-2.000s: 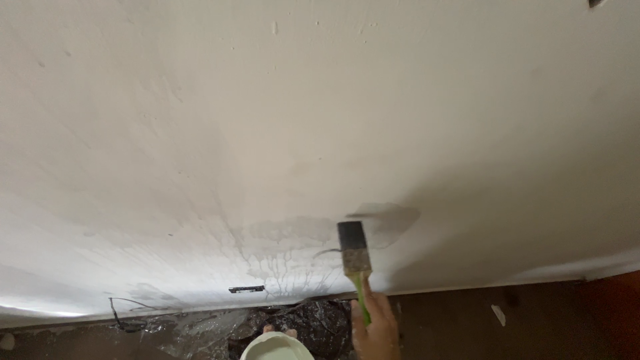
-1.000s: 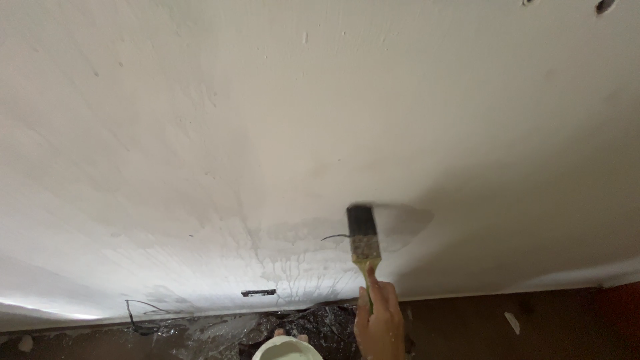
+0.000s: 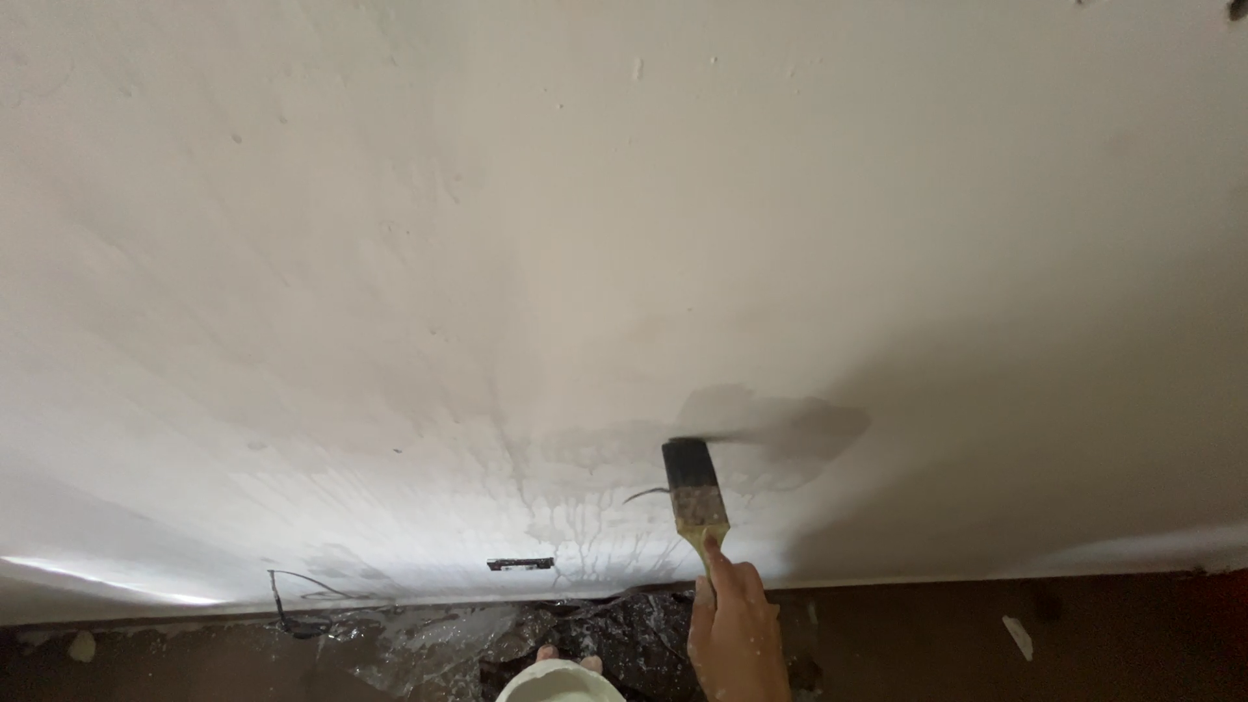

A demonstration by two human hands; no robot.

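Observation:
My right hand (image 3: 738,629), at the lower centre, grips a flat paintbrush (image 3: 700,492) by its green-yellow handle. Its dark bristles point up at the pale wall (image 3: 585,244), beside a damp grey patch (image 3: 726,405); contact is hard to tell. A thin dark curved strand shows at the brush's left side. Of my left hand (image 3: 569,657), only fingertips appear at the far rim of a white container (image 3: 561,671), cut off by the bottom edge. Pale contents show inside. Drip marks (image 3: 595,531) run down the wall left of the brush.
A dark rectangular opening or fitting (image 3: 520,564) sits low in the wall. A thin cable (image 3: 276,595) lies at lower left. Crumpled dark and clear plastic sheeting (image 3: 624,634) covers part of the brown floor at the wall's base. A pale scrap (image 3: 1017,637) lies at right.
The brush in my right hand went a little up the wall, then came back down and slightly left. My left hand stays at the container.

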